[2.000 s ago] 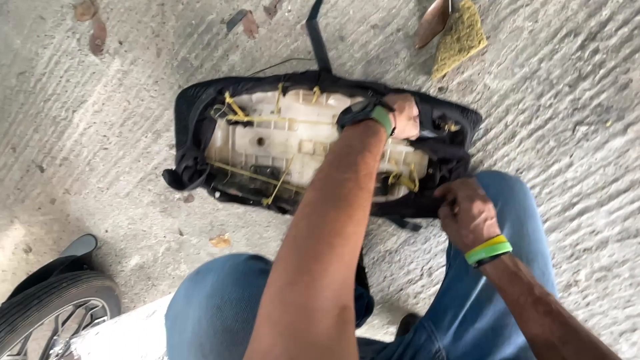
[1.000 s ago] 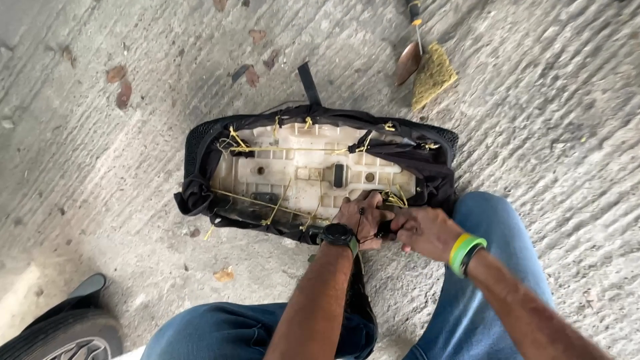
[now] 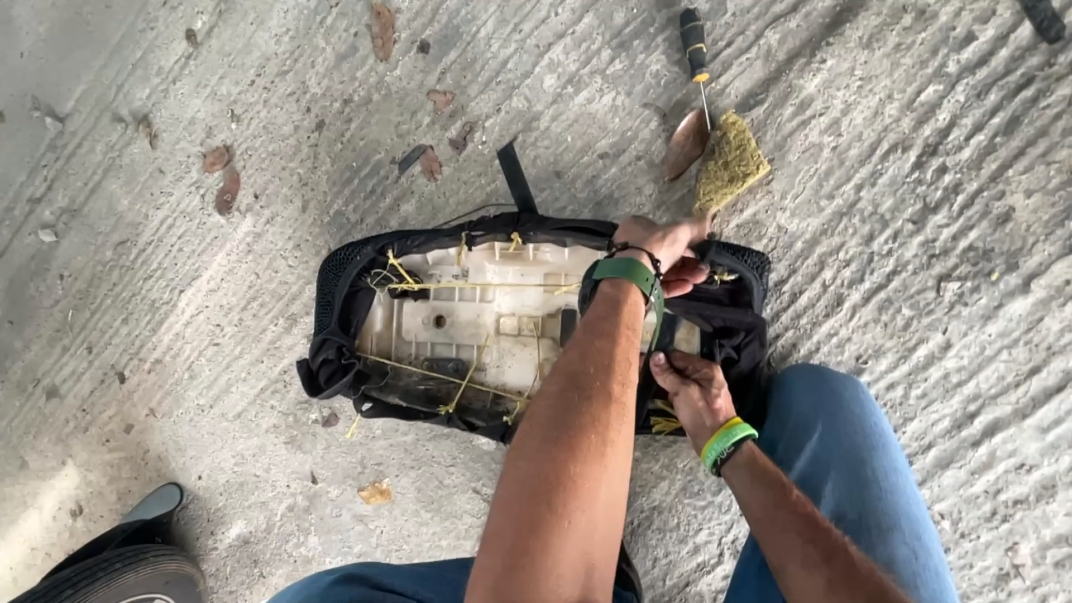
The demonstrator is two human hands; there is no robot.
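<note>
A motorcycle seat (image 3: 448,322) lies underside up on the ground, its pale plastic base framed by a black cloth and mesh cover (image 3: 332,272). Yellow cords (image 3: 469,381) are knotted along the cover and run across the base. My left hand (image 3: 666,251), wearing a green-strapped watch, is at the far edge toward the right end, fingers curled by the cover; what they grip is hidden. Nearer to me, my right hand (image 3: 695,389), with green and yellow wristbands, pinches black material of the cover over the base's right part. A black strap (image 3: 517,177) sticks out from the far edge.
Beyond the seat a screwdriver (image 3: 693,46) lies beside a brown leaf (image 3: 687,144) and a yellowish foam piece (image 3: 731,163). Dry leaves (image 3: 227,188) dot the rough concrete. A wheel's tyre (image 3: 126,574) stands at bottom left. My jeans-covered knee (image 3: 825,419) is close to the seat's right end.
A second ago both hands were together at the seat's near edge. My left hand has since moved to the far edge, while my right hand has stayed on the near side.
</note>
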